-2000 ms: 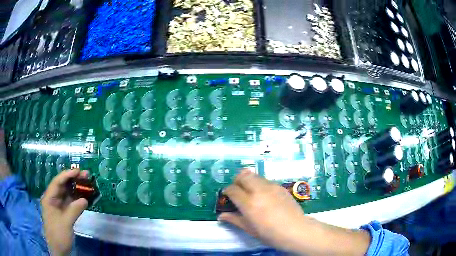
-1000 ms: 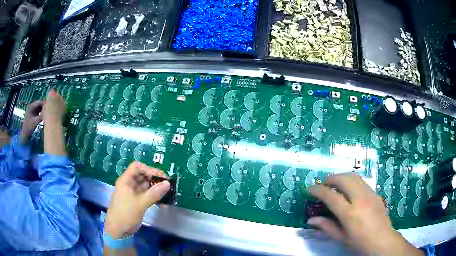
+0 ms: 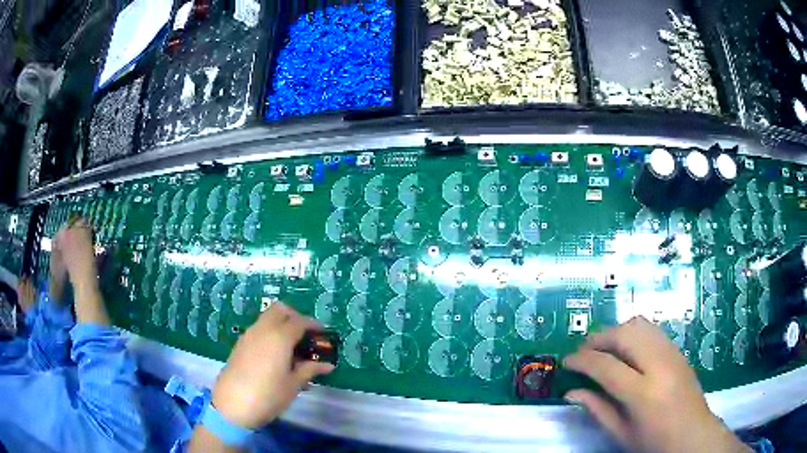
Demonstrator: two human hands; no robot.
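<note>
A long green circuit board (image 3: 416, 301) with rows of pale printed circles lies in front of me. My left hand (image 3: 265, 372), with a light blue wrist strap, grips a dark coil component with copper-orange wire (image 3: 318, 349) at the board's near edge. A second coil component (image 3: 534, 378) sits on the board's near edge, further right. My right hand (image 3: 641, 376) is just right of it, fingers apart and holding nothing visible. Three black capacitors with silver-white tops (image 3: 697, 165) stand near the board's far edge at the right.
Bins behind the far rail hold blue (image 3: 334, 57), cream (image 3: 497, 53) and small white components (image 3: 695, 66). More black capacitors (image 3: 790, 334) stand at the right. A co-worker's hands (image 3: 78, 252) and blue sleeves are over the board at the left. A metal rail (image 3: 416, 420) borders the near side.
The view has swung left since the first frame, then slightly back. My right hand has come off the right coil component, now uncovered on the board. My left hand still holds its coil component.
</note>
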